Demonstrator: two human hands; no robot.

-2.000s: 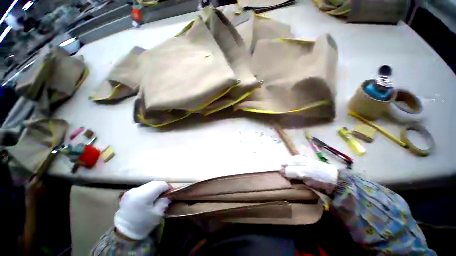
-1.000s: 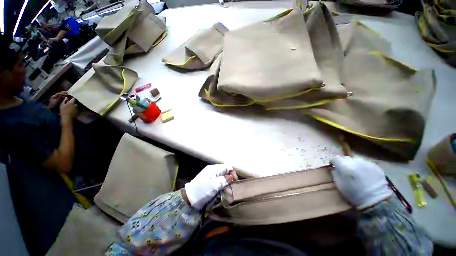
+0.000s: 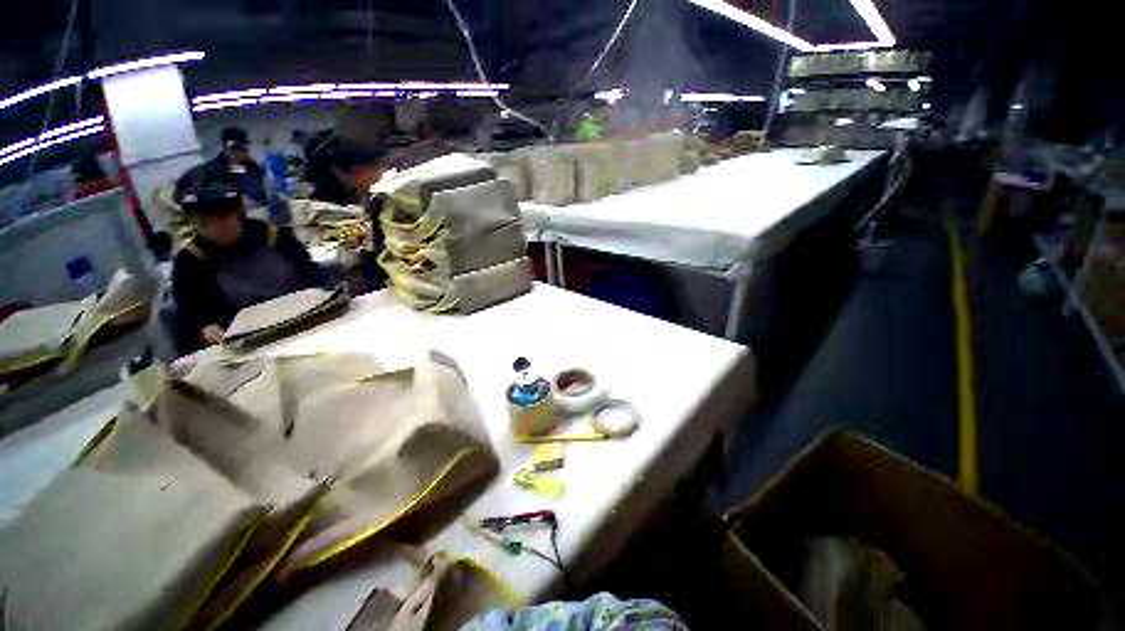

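Note:
Neither of my hands is in view; only a patterned sleeve (image 3: pixel 592 613) shows at the bottom edge, cut off. Beside it, part of a beige bag with yellow trim (image 3: pixel 426 602) shows at the table's near edge; what holds it is hidden. More beige bags with yellow edging (image 3: pixel 136 524) lie heaped at the left. A red-and-black tool (image 3: pixel 524 519) and a thin green-handled tool (image 3: pixel 500 540) lie near the table's right edge.
A yellow cutter or marker (image 3: pixel 539 483), a small block (image 3: pixel 548 456), tape rolls (image 3: pixel 613 419) and a blue bottle (image 3: pixel 528 392) stand or lie on the white table (image 3: pixel 672 370). Stacked bags (image 3: pixel 481 234) are behind. An open cardboard box (image 3: pixel 790 542) is at right. People sit at left.
The view has swung up and to the right. Both gloved hands and most of the bag they held have left the picture. The box, aisle and far table have come into view.

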